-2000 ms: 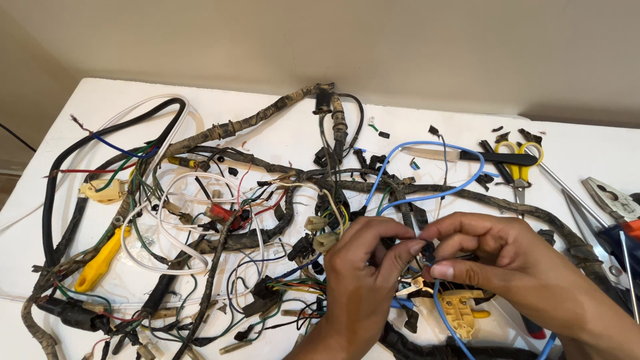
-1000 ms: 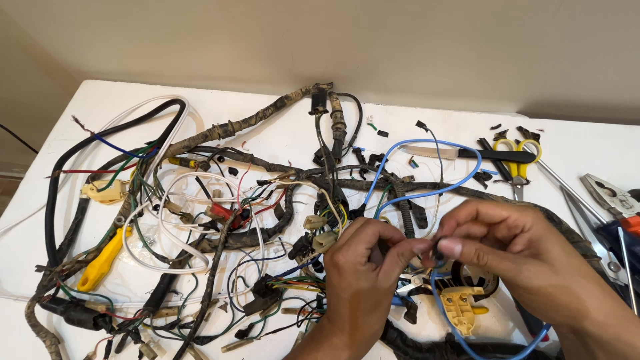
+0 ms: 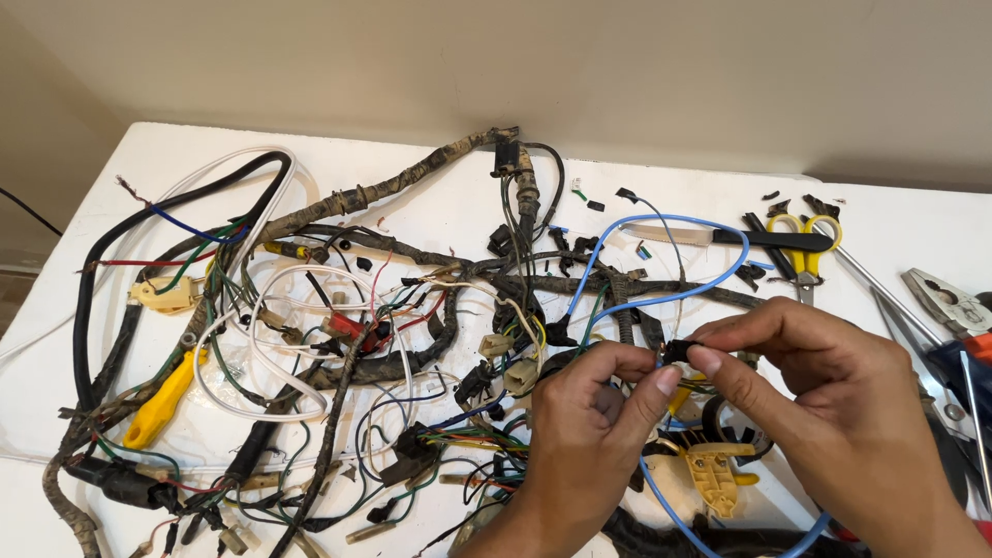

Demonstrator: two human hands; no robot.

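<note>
My left hand (image 3: 601, 434) pinches the end of a blue wire (image 3: 659, 492) between thumb and fingertips, with a bit of bare copper showing at the tip. Just right of it, my right hand (image 3: 806, 395) grips a small piece of black tape (image 3: 680, 350) at the wire end. The fingertips of both hands nearly meet. Under and beside them spreads a taped wiring harness (image 3: 395, 182) with many loose wires. A cream plastic connector housing (image 3: 711, 477) lies below my hands. Whether the tape is stuck to the wire cannot be told.
Scissors with yellow handles (image 3: 807, 252) and a black-handled knife (image 3: 767, 239) lie behind my right hand. Pliers (image 3: 949, 302) are at the right edge. A yellow-handled tool (image 3: 163, 403) and a looped white cable (image 3: 267, 310) lie left. A wall (image 3: 496, 70) stands behind the white table (image 3: 186, 139).
My fingertips have shifted slightly around the black piece, and the copper tip now shows between them. The blue wire's lower loop has shifted.
</note>
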